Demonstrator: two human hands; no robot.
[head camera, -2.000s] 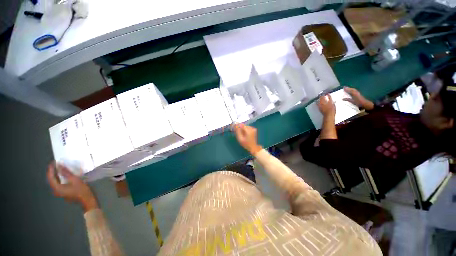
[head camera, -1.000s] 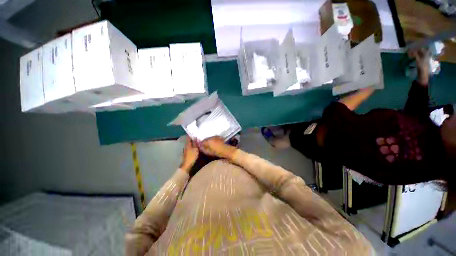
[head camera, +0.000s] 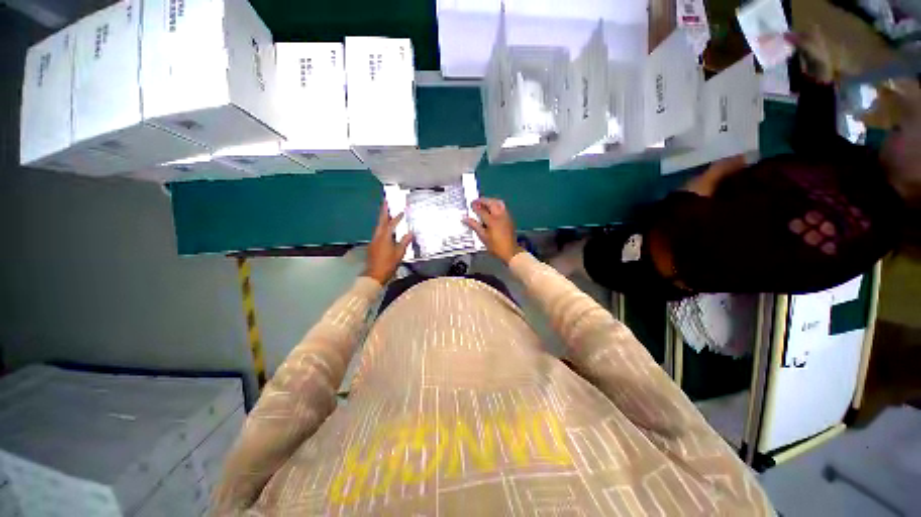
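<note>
An open white carton (head camera: 439, 255) is at the front edge of the green bench, its lid (head camera: 432, 169) standing up on the far side. A white printed sheet with grey lines (head camera: 436, 217) shows inside it. My left hand (head camera: 386, 242) holds the carton's left side, with the thumb at the inner edge. My right hand (head camera: 494, 228) holds its right side, with the fingers at the side flap. What lies under the sheet is hidden.
Closed white cartons (head camera: 380, 93) stand stacked at the left end of the green bench (head camera: 566, 197). Several open cartons (head camera: 529, 106) stand at the back right. A coworker (head camera: 768, 227) at the right holds a small white card (head camera: 764, 32). A trolley (head camera: 808, 384) stands below, and wrapped cartons (head camera: 121, 424) lower left.
The open carton has turned square to me and moved slightly up onto the bench edge. My hands have moved apart to its two sides. The coworker's hand now holds up a white card.
</note>
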